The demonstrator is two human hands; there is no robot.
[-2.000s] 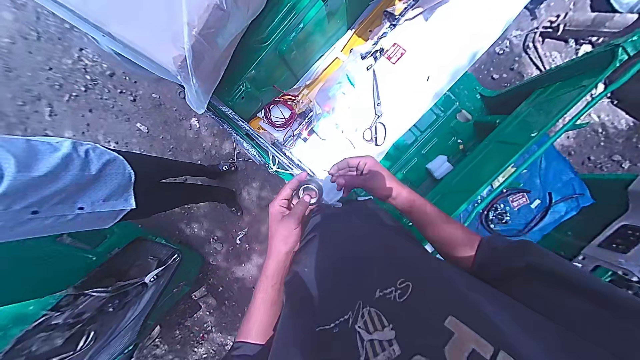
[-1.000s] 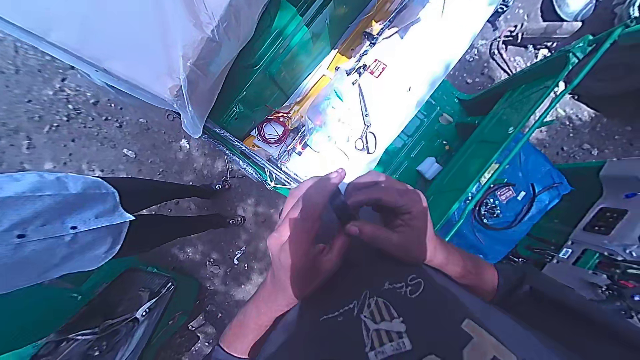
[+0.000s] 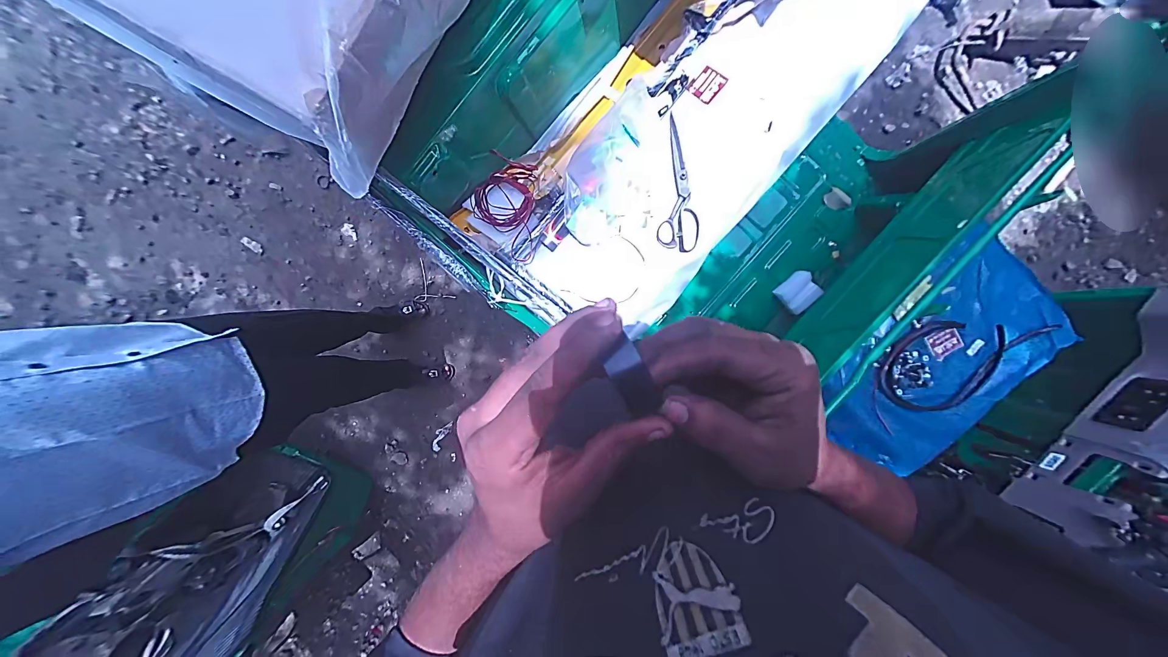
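Note:
Close to my chest, my left hand [image 3: 557, 429] curls around a dark roll of tape [image 3: 630, 370], most of it hidden by fingers and shadow. My right hand [image 3: 739, 392] pinches the tape's right side between thumb and fingers. Beyond the hands, metal scissors [image 3: 678, 196] lie on a brightly lit white sheet [image 3: 766, 91]. A coil of dark red wire [image 3: 504, 199] sits at the sheet's left, beside a yellow strip [image 3: 584, 119].
Green metal panels [image 3: 931, 210] flank the sheet. A blue plastic bag [image 3: 985, 365] with a black cable coil [image 3: 912, 370] lies right. Another person [image 3: 119, 411] stands left on stony ground. Clear plastic covers a pale object [image 3: 274, 55] at upper left. A white block [image 3: 797, 292] rests on green metal.
Two seconds ago the roll's ring shape showed in my left hand, with my right hand beside it. Both hands have since come together around it and appear nearer the camera.

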